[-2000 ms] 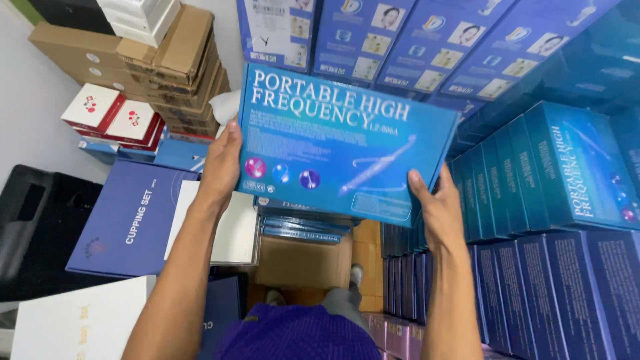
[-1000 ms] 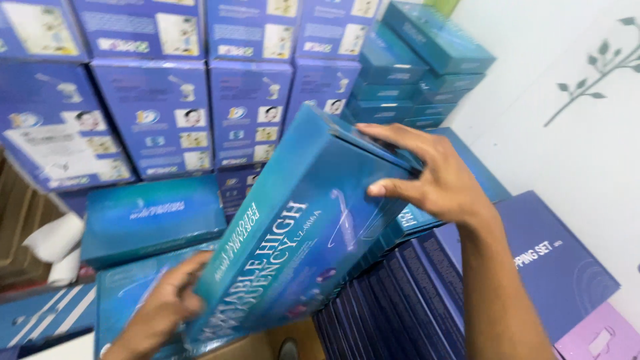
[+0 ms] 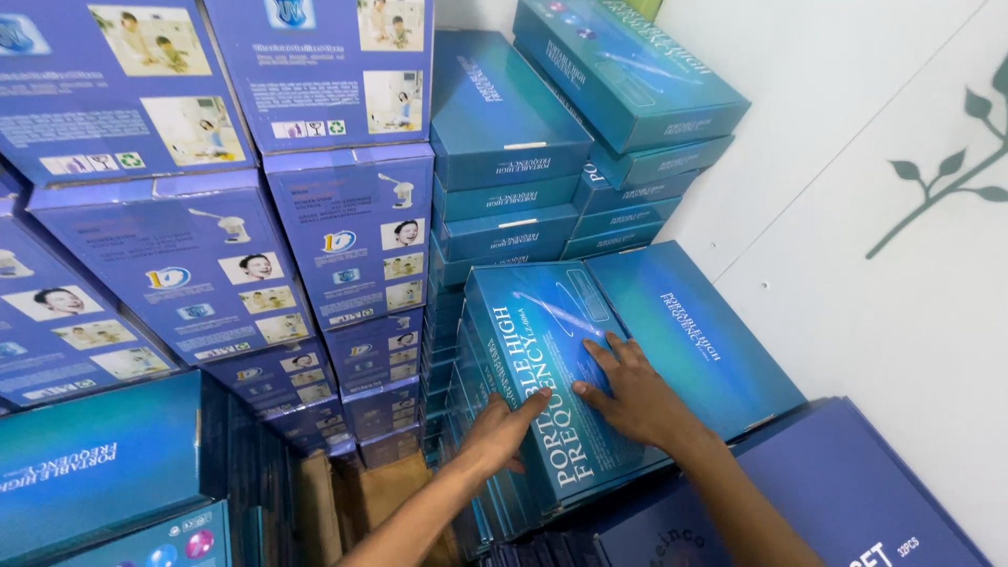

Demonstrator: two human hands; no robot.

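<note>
A teal-blue printed cardboard box point(image 3: 551, 339) lies flat on top of a stack of like boxes. My right hand point(image 3: 634, 386) rests on its upper face with the fingers spread. My left hand point(image 3: 500, 433) is at the box's left long edge, its thumb on the upper face and its other fingers at the side, partly hidden. Directly to the right of this box lies another teal box point(image 3: 693, 339), its long side against the first.
Purple printed cartons point(image 3: 354, 236) are piled high at the left. Behind my hands rise stacks of teal boxes point(image 3: 512, 110). A teal box point(image 3: 102, 465) tops a stack at lower left; a dark blue box point(image 3: 835, 480) lies at lower right, near the white wall point(image 3: 827, 157).
The view has swung from the other shelves. The box that both hands held up in the air now lies on the stack, and my right hand has gone from its end to its upper face.
</note>
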